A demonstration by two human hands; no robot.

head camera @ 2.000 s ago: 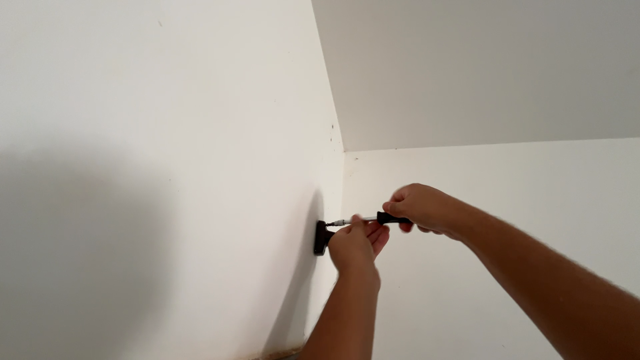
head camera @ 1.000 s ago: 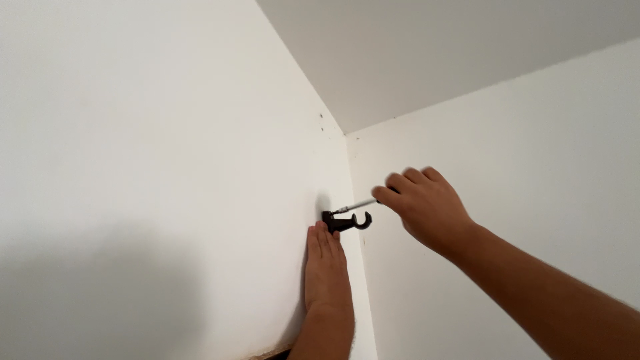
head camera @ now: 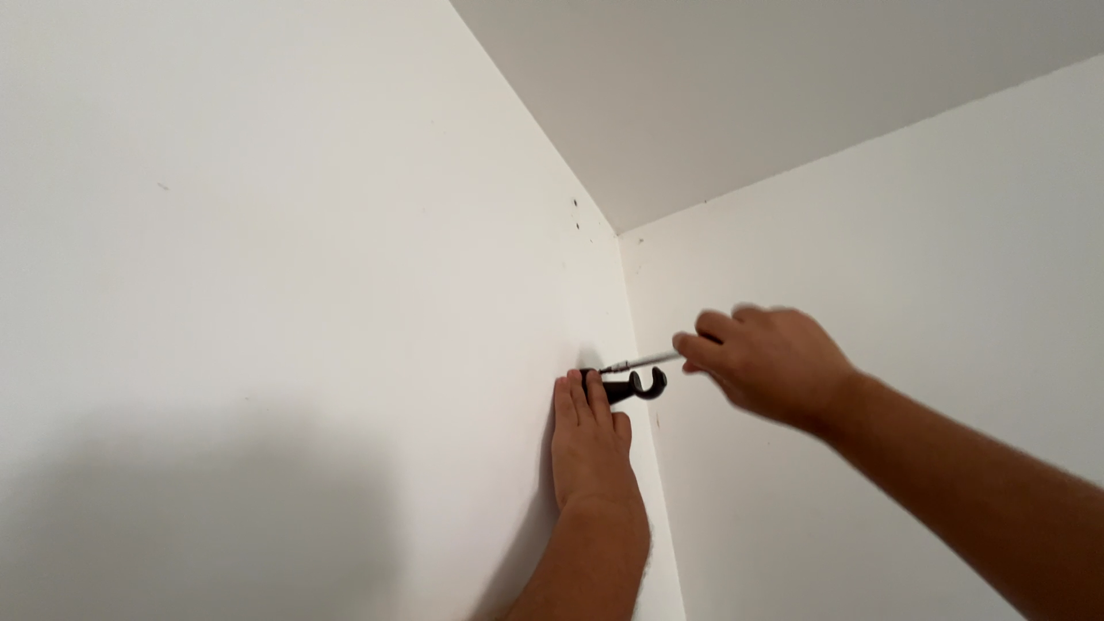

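Note:
A black curtain rod bracket point(head camera: 623, 391) with an open hook end sits against the left wall near the corner. My left hand point(head camera: 593, 431) presses its fingers over the bracket's base, holding it to the wall. My right hand point(head camera: 759, 362) grips a screwdriver point(head camera: 649, 359) whose handle is hidden in the fist. Its metal shaft slants down to the left, and the tip is at the upper part of the bracket's base. The screw itself cannot be made out.
The left wall point(head camera: 345, 259) meets the right wall point(head camera: 906, 259) in a corner just beside the bracket. Above is the ceiling point(head camera: 776, 86). Small dark holes point(head camera: 576, 214) mark the left wall above the bracket.
Two seconds ago my left fingers were by the screwdriver shaft; now they lie flat over the bracket base. The bracket's hook has come into sight. My right hand keeps its grip on the screwdriver.

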